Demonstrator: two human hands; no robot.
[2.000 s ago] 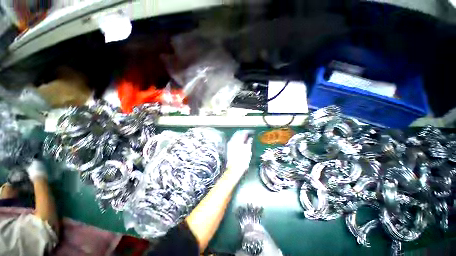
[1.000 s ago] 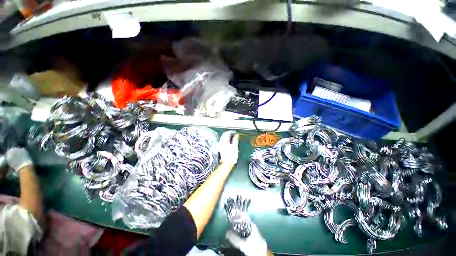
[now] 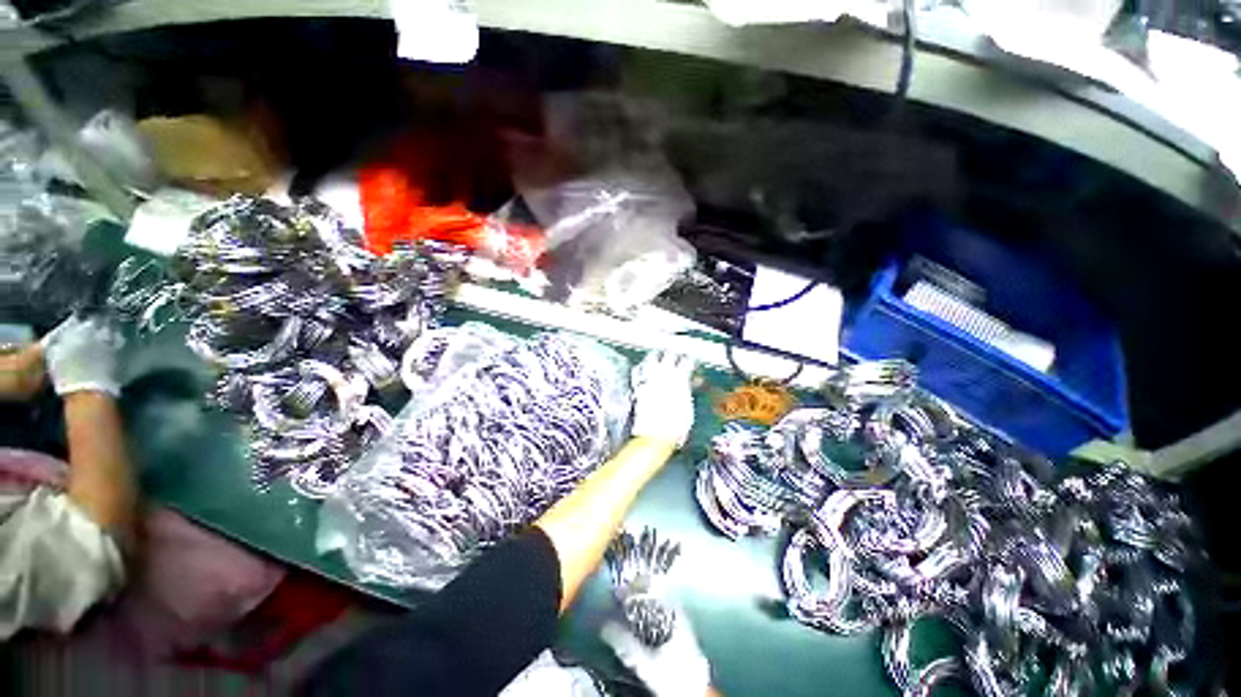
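My left hand (image 3: pixel 663 398), in a white glove, is at the back of the green bench, between the right edge of the clear poly bag of loose wire parts (image 3: pixel 497 449) and the flat heap of orange rubber bands (image 3: pixel 757 400). Its fingertips are small and blurred, so I cannot tell if they hold anything. My right hand (image 3: pixel 670 659), also gloved, is low in the picture, partly cut off by the bottom edge. It is closed around a wire bundle (image 3: pixel 645 583) whose wire ends fan upward.
A pile of wire bundles (image 3: pixel 871 524) lies to the right, another (image 3: pixel 293 334) to the left. Behind are a blue bin (image 3: pixel 980 368), white paper (image 3: pixel 792 316), a black loop, a red-orange bag (image 3: pixel 422 218) and crumpled clear bags. A coworker's gloved hand (image 3: pixel 85 354) is at far left.
The view has tilted and shifted. My left hand stays between the bag and the rubber bands. My right hand came into clear view after two seconds ago and still holds the bundle.
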